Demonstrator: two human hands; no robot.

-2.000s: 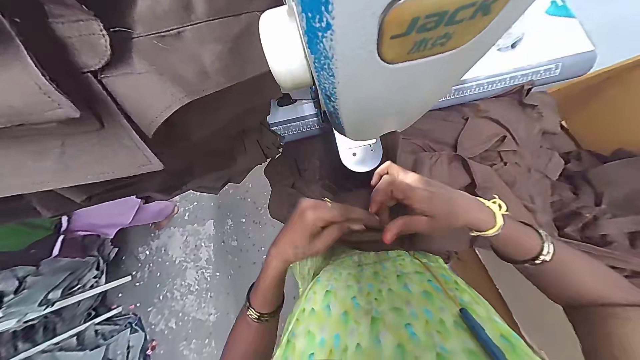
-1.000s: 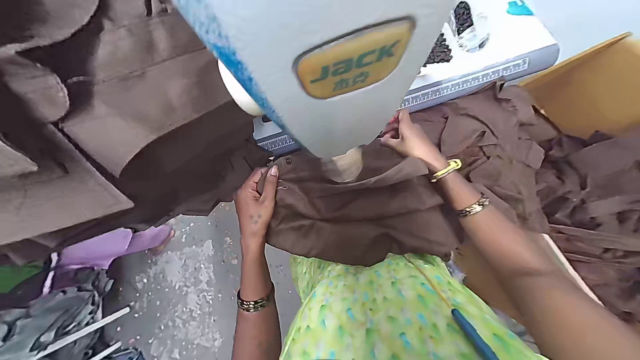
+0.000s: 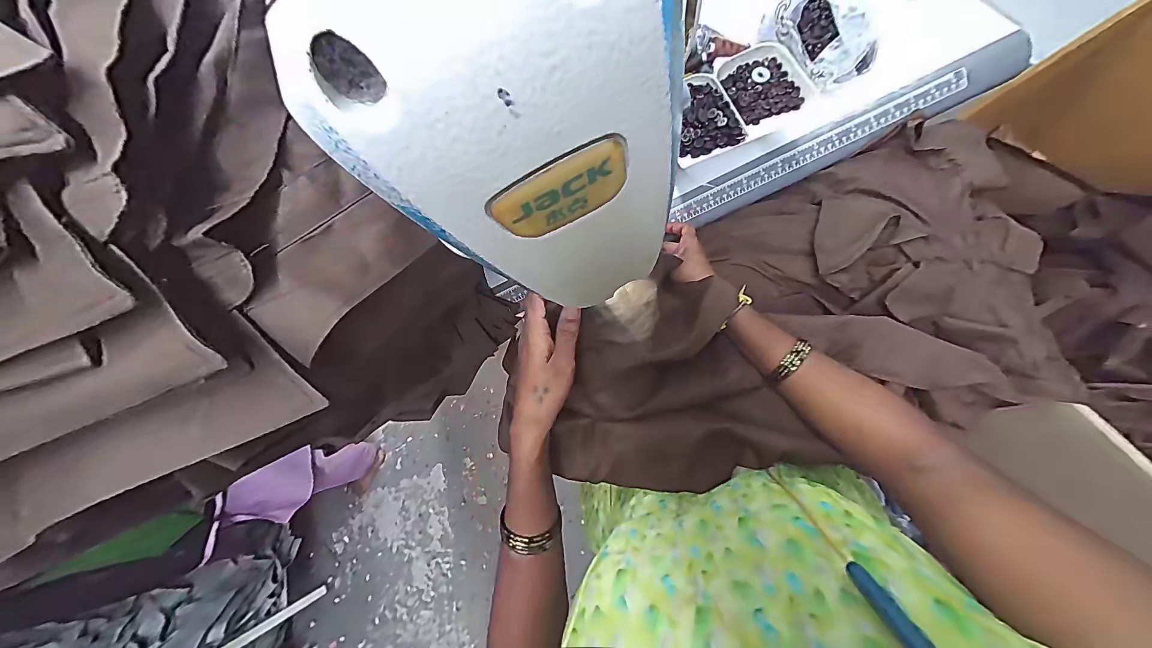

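A white and blue Jack sewing machine head [image 3: 576,108] rises in front of me and hides its needle area. Brown fabric [image 3: 684,405] lies under it and hangs over my lap. My left hand [image 3: 542,369] rests at the left edge of this fabric, fingers partly behind the machine head; whether it grips cannot be told. My right hand [image 3: 688,256] is at the machine's right side, its fingers bent on a raised part of the same cloth. A pale round spot [image 3: 633,306] shows beside the lower tip of the head.
Layered brown cut pieces [image 3: 135,360] fill the left. Trays of dark buttons [image 3: 760,85] stand on the machine table [image 3: 936,54]. More brown cloth [image 3: 918,261] is heaped at right beside a tan panel [image 3: 1080,99]. A blue-handled tool [image 3: 886,605] lies on my lap.
My hands were close together at the cloth two seconds ago, then moved apart to either side of the machine head. The cloth has been spread out between them. The view has shifted.
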